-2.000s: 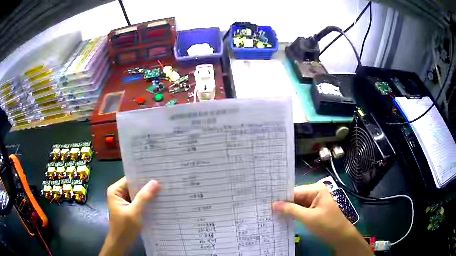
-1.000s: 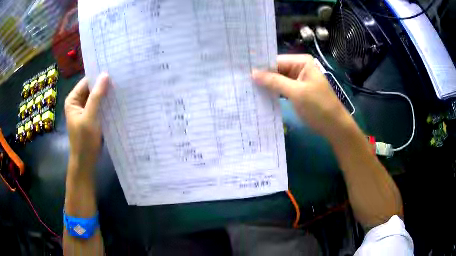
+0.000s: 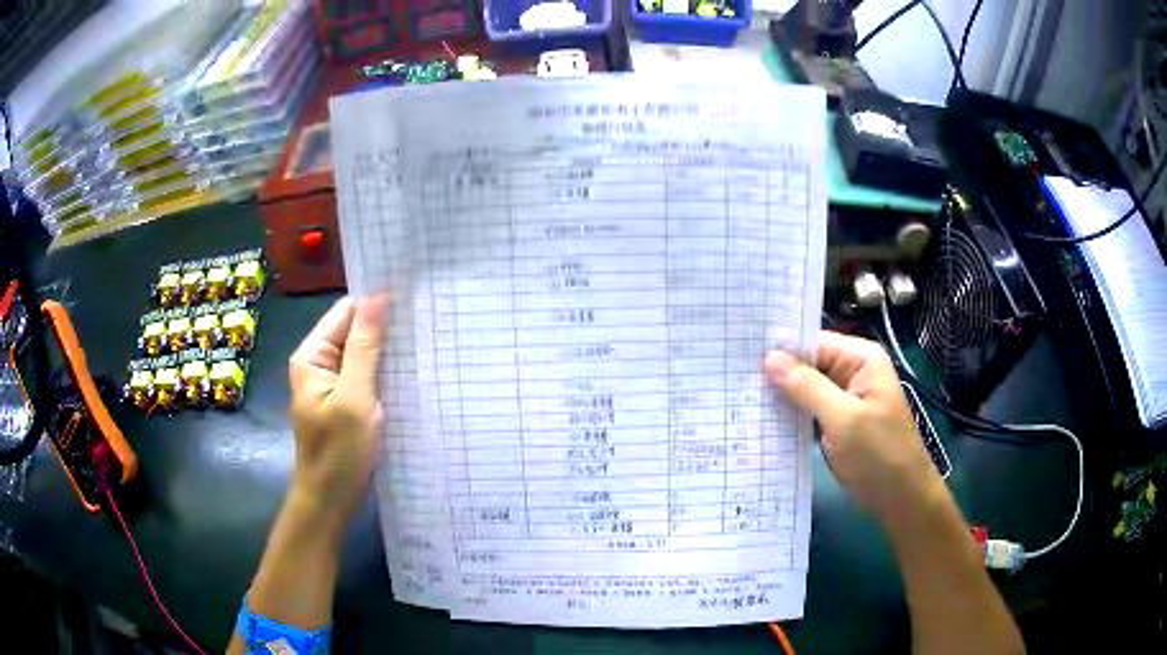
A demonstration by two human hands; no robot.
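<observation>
A large white printed form (image 3: pixel 602 371) with ruled lines and small writing is held up in front of me, with at least one more sheet edge showing behind it at the left. My left hand (image 3: pixel 339 397) grips its left edge, thumb on the front. My right hand (image 3: pixel 851 403) grips its right edge, thumb on the front. The fingers behind the paper are partly hidden. The form covers the middle of the bench. A blue band is on my left wrist.
Rows of small boards (image 3: pixel 195 329) and an orange multimeter (image 3: pixel 87 407) lie left. Behind stand clear trays (image 3: pixel 166 141), a dark red test box (image 3: pixel 301 218) and blue bins (image 3: pixel 548 18). At right are a cooling fan (image 3: pixel 969 301), white cable (image 3: pixel 1079 480) and black tray with papers (image 3: pixel 1113 294).
The view tipped down and then back up. The form now faces me flatter and shows its full page, with a second sheet edge visible. Both hands still hold its sides.
</observation>
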